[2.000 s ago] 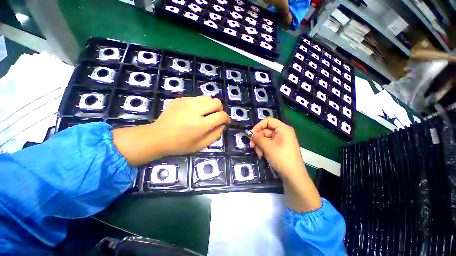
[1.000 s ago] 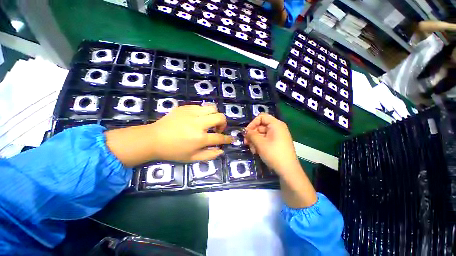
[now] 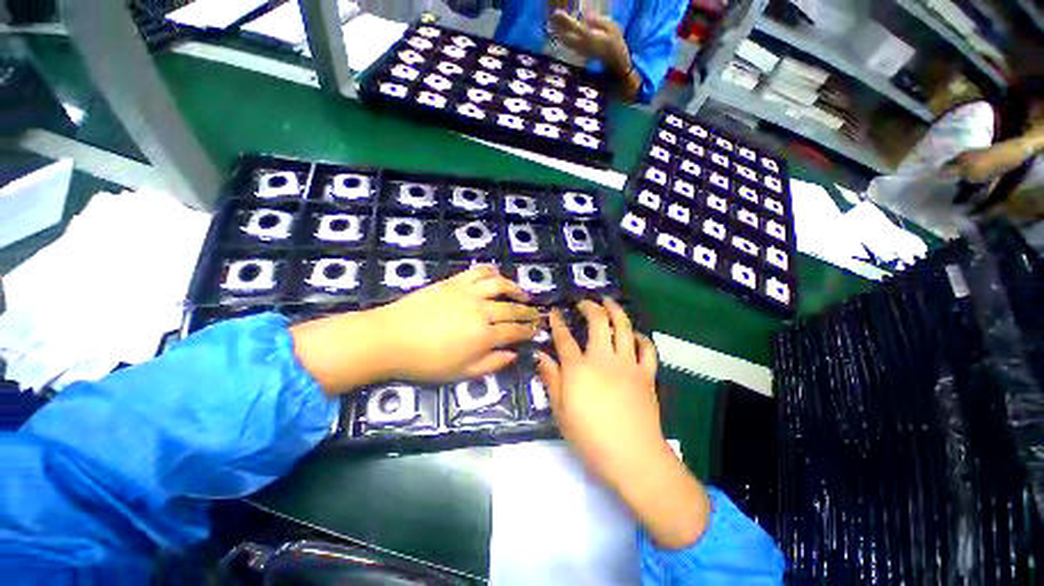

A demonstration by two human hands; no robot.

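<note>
A glossy black blister tray (image 3: 332, 307) lies before me with one silver-white component (image 3: 335, 274) with a dark round centre in each visible pocket. My left hand (image 3: 441, 330) reaches over the tray from the left, fingers bent and pointing right. My right hand (image 3: 601, 383) is over the tray's lower right part, fingers spread, fingertips down at a component (image 3: 542, 335) that is mostly hidden. The two hands' fingertips nearly meet there. Whether either hand grips the component is hidden. A white sheet (image 3: 561, 521) lies at the table edge below my right hand.
Two filled black trays lie across the green bench, one at the back (image 3: 481, 92) and one at the right (image 3: 710, 206). Loose white sheets (image 3: 103, 286) are at left. Tall stacked trays (image 3: 893, 424) stand at right. Another person's hand (image 3: 590, 40) is beyond the back tray.
My right hand has turned from a fingertip pinch to spread fingers, palm down, and moved slightly left and down. The view has shifted, showing more of the far side and the other person's hands.
</note>
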